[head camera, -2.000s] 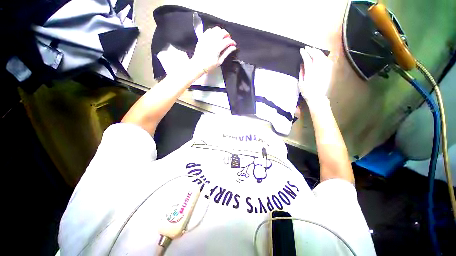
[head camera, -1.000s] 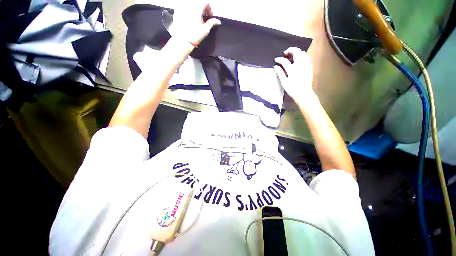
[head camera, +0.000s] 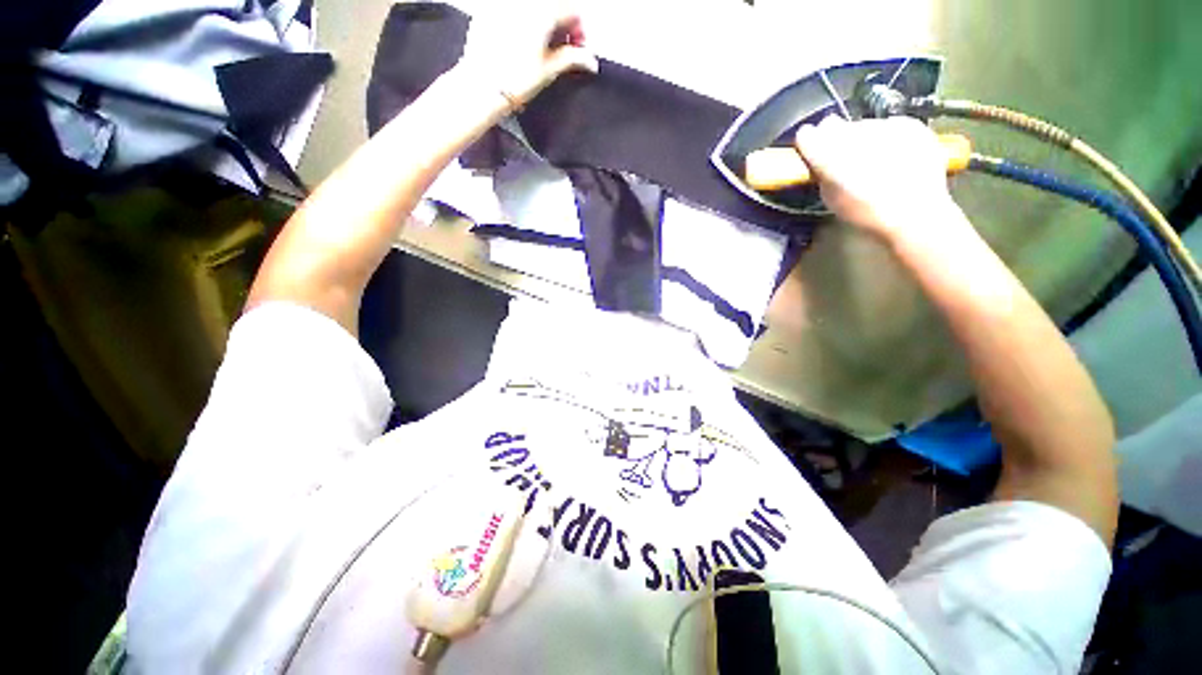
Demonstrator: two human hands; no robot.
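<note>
A dark garment panel (head camera: 633,125) lies across the padded table, with white pocketing (head camera: 705,248) and a narrow dark strip (head camera: 620,244) hanging from its near edge. My left hand (head camera: 547,63) is at the panel's far edge, left of the middle; glare hides whether its fingers grip the cloth. My right hand (head camera: 877,165) is closed round the orange-yellow handle of the steam iron (head camera: 830,103). The iron's pointed tip faces left, and its soleplate overlaps the right end of the panel.
A bundle of dark and pale panels (head camera: 171,79) lies at the table's left edge, above a yellow-brown covered object (head camera: 145,303). A blue hose (head camera: 1094,191) and a tan hose (head camera: 1055,129) run from the iron to the right. The table's near edge (head camera: 461,264) crosses before me.
My right hand has left the panel's right end and taken hold of the iron. The iron has moved left onto the panel and turned to point left. My left hand stays at the far edge.
</note>
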